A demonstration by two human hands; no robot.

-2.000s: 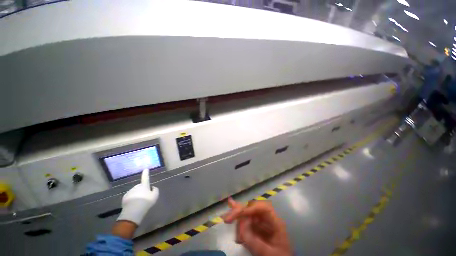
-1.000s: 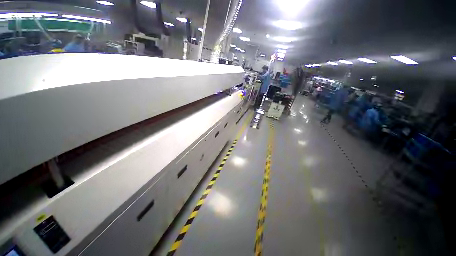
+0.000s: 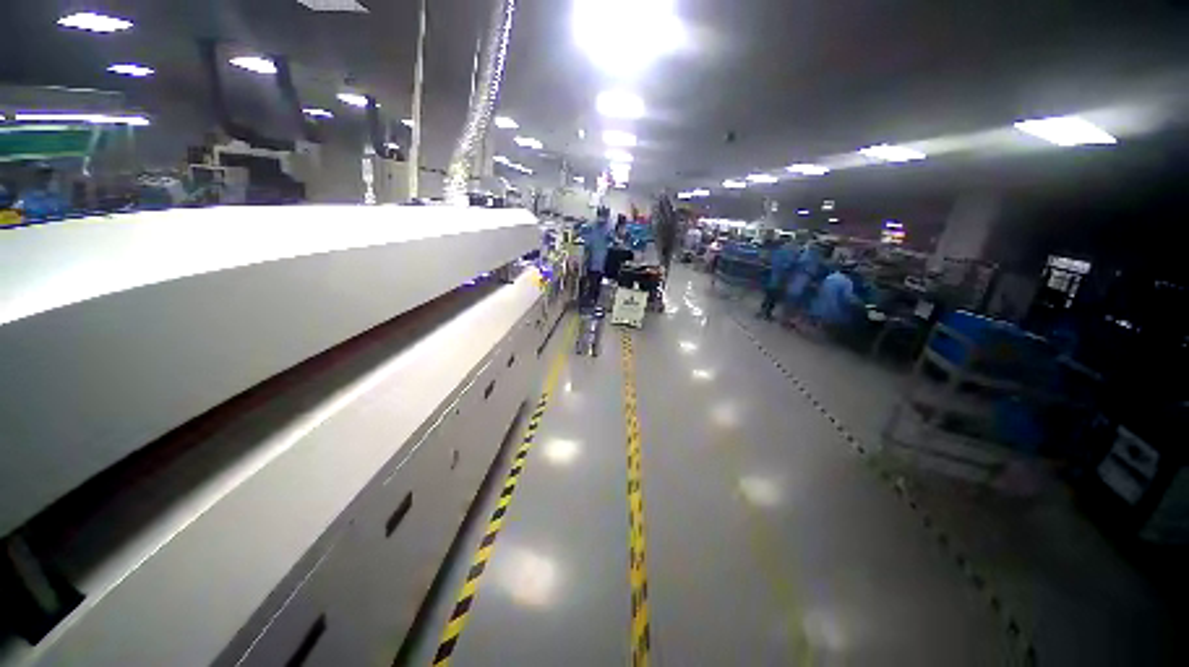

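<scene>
Neither of my hands is in the picture. The long white-grey oven housing (image 3: 300,280) lies nearest, along the left side, and runs away from me. Its upper cover stands raised over the lower body (image 3: 326,437), with a dark gap between them. A dark support (image 3: 39,586) shows in the gap at the lower left. The lower grey side has several dark slots. The touchscreen is not in view.
Yellow-black tape lines (image 3: 635,502) run along the grey floor (image 3: 730,521) beside the oven. A white box-shaped unit (image 3: 627,308) stands far down the aisle, near a person in blue (image 3: 597,248). More people in blue (image 3: 835,297) and a blurred cart (image 3: 965,417) are on the right.
The view has swung right and up from the touchscreen to the aisle. The gloved left hand at the screen and the bare right hand have left the picture.
</scene>
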